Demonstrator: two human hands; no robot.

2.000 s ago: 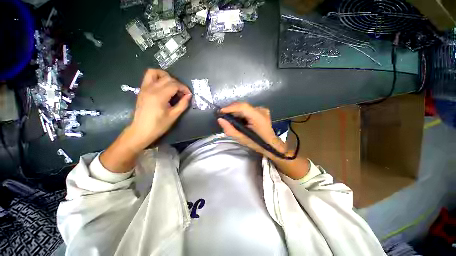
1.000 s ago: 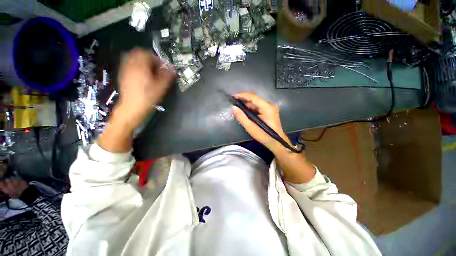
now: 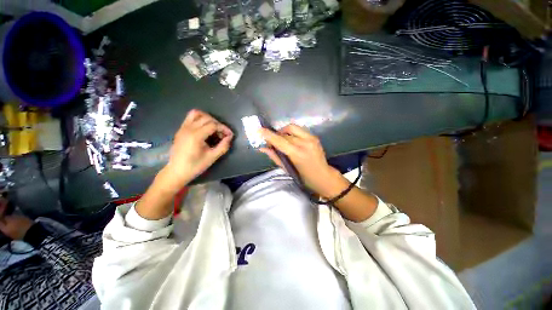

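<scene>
A silver-white circuit board module [image 3: 253, 131] lies on the dark bench top in front of me. My right hand [image 3: 301, 154] holds the black soldering iron [image 3: 289, 164], and its fingertips touch the module's right edge. The iron's thin tip is hard to make out. My left hand [image 3: 197, 145] is just left of the module, not touching it, with thumb and fingers pinched together. I cannot tell whether something small is between them.
A pile of modules [image 3: 266, 30] lies at the rear. Narrow silver pieces [image 3: 104, 124] lie left, near a purple-rimmed container [image 3: 43, 59]. A green mat [image 3: 423, 75] with thin strands is right, before a wire coil [image 3: 448, 24]. A cardboard box [image 3: 417, 200] stands below right. Another person's hand [image 3: 13, 225] shows left.
My left hand has come back from beside the module pile to the front. A module now lies between my hands. My right hand has moved slightly left and down, onto the module's edge.
</scene>
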